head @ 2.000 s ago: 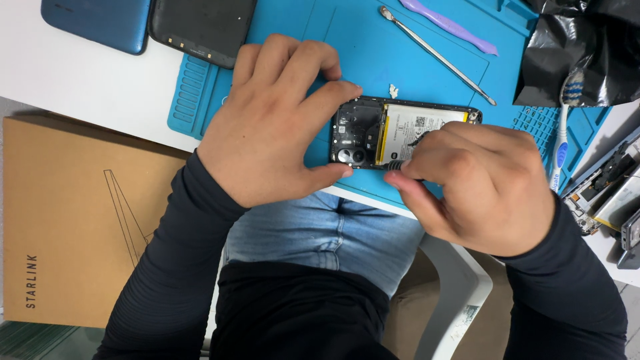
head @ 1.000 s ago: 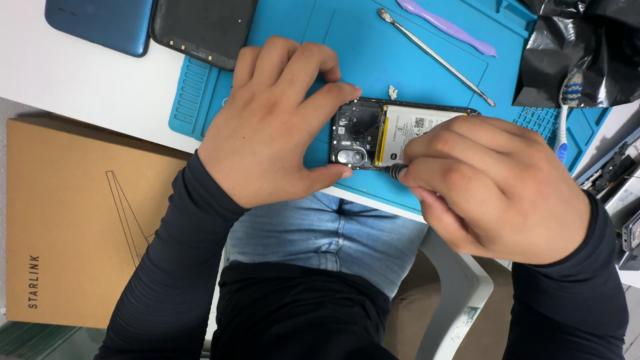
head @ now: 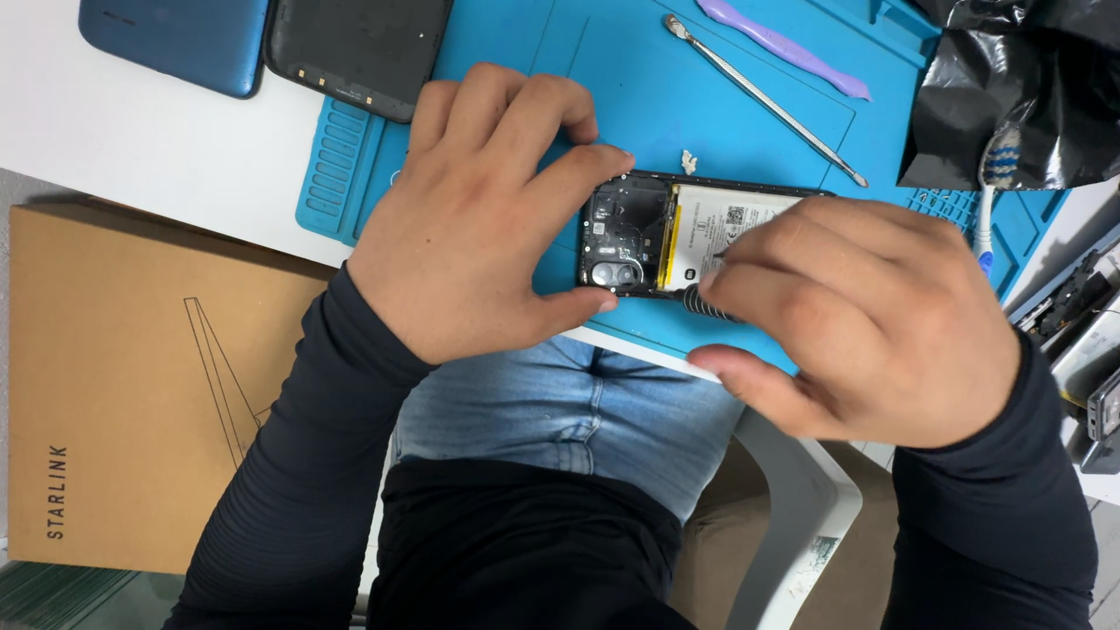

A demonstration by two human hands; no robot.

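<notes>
An opened smartphone (head: 623, 229) lies on a blue silicone repair mat (head: 639, 105), its white battery (head: 696, 223) and camera lenses showing. My left hand (head: 477, 210) grips the phone's left end, fingertips at the top corner and thumb at the bottom corner. My right hand (head: 862, 319) covers the phone's right part, its thumb apart from the fingers. Under its fingertips is the dark, ribbed grip of a slim tool (head: 707, 306), at the phone's lower edge; the tool's tip is not plain. A small white scrap (head: 689, 162) lies just above the phone.
A metal double-ended spatula (head: 766, 101) and a purple plastic pry tool (head: 787, 48) lie farther back. A toothbrush (head: 985, 210), black plastic bag (head: 971, 105) and phone parts (head: 1085, 350) are at right. Two phone covers (head: 184, 39) lie at back left; a cardboard box (head: 131, 376) stands lower left.
My right hand has shifted along the phone's lower edge, and its thumb has come away from the fingers. My left hand has stayed at the phone's left end.
</notes>
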